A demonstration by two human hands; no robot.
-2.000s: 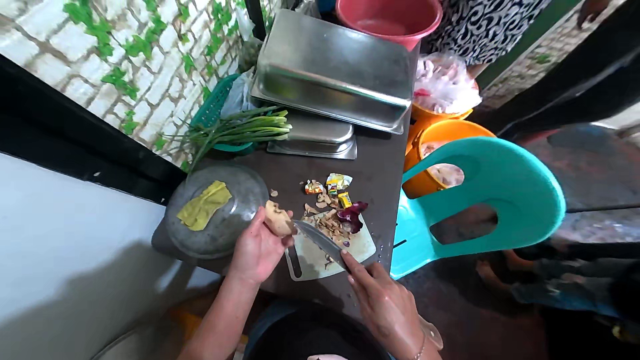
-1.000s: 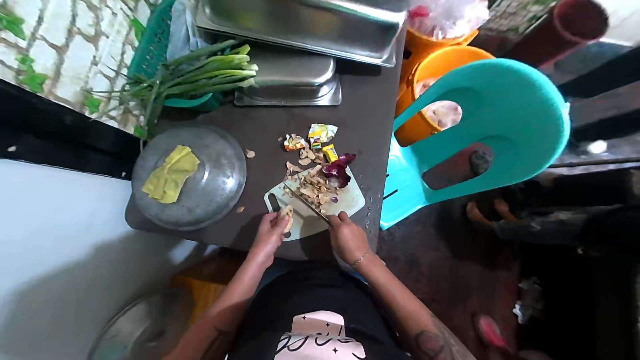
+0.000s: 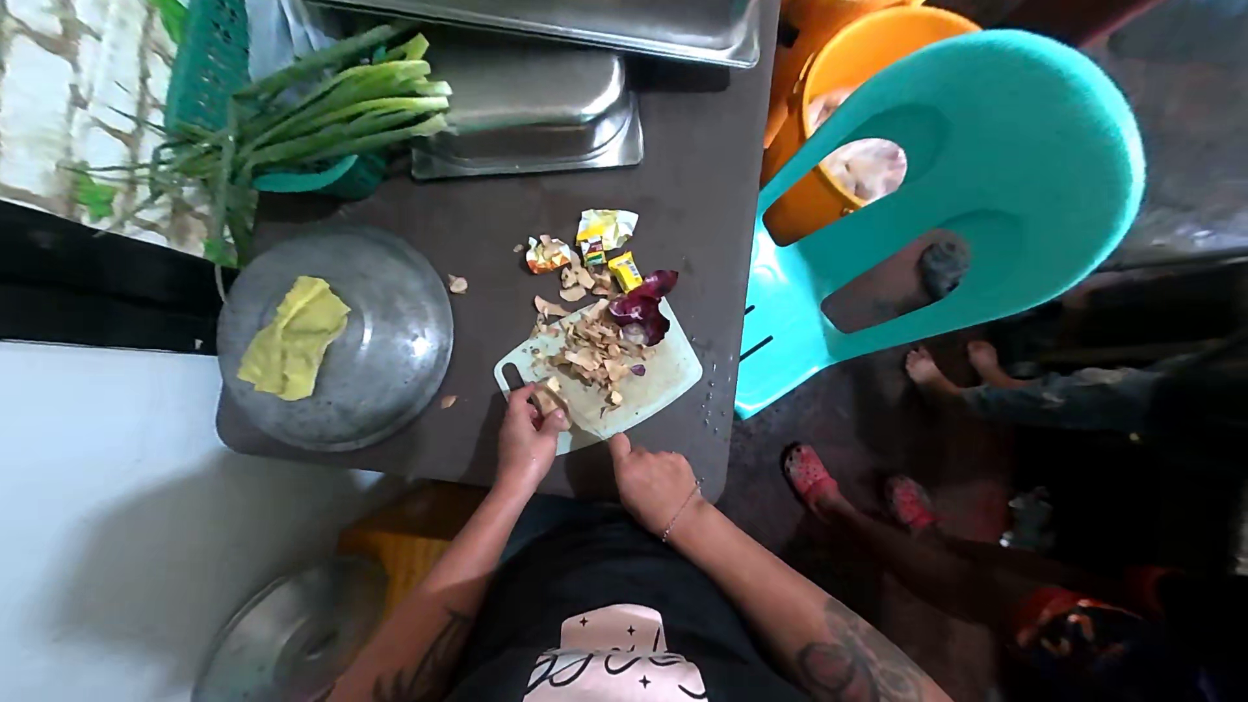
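My left hand (image 3: 529, 439) holds a pale brown root piece (image 3: 551, 401), probably ginger, over the lower left of a pale green cutting board (image 3: 673, 375). My right hand (image 3: 655, 483) is closed around a knife at the board's near edge; its handle is hidden in the fist and only a bit of the blade (image 3: 592, 429) shows, pointing at the root piece. Brown peelings (image 3: 595, 356) are heaped on the board. Dark red onion skins (image 3: 645, 307) lie at its far right edge, and crumpled yellow wrappers (image 3: 605, 229) lie on the table behind it.
A round metal lid (image 3: 400, 341) bearing a yellow cloth (image 3: 294, 338) is at the left. Behind are green onions (image 3: 341, 107), a green basket (image 3: 208, 68) and steel pans (image 3: 546, 93). A teal chair (image 3: 1014, 166) and orange buckets (image 3: 887, 29) stand right; people's feet (image 3: 811, 476) show beyond.
The view has shifted down and closer. The knife, whose blade lay across the peelings a second ago, is now near the board's lower edge. Both hands still hold their things.
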